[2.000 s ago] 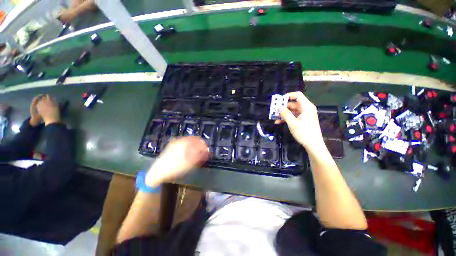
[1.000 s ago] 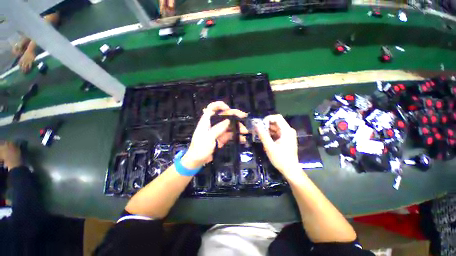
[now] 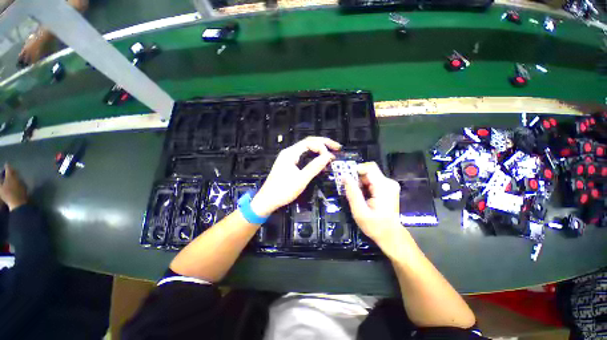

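My right hand (image 3: 373,199) holds a small white card with dark spots (image 3: 344,174) between thumb and fingers. My left hand (image 3: 293,172) is beside it, its fingers curled around a small black unit that is mostly hidden, its fingertips close to the card's left edge. Both hands are above the large black pocketed tray (image 3: 266,247). The tray's pockets show shiny surfaces, and a tiny yellow speck lies in its upper part.
A flat dark glossy rectangle (image 3: 416,199) lies right of the tray. Farther right is a heap of black parts with red discs and pale pieces (image 3: 506,189). Behind runs a green conveyor (image 3: 299,66) with scattered units and a white frame post (image 3: 110,63). Another person's hand (image 3: 12,189) shows at left.
At first my hands were apart, with the card in my right hand; they then came together over the tray. Since then the card has turned to show its spotted face.
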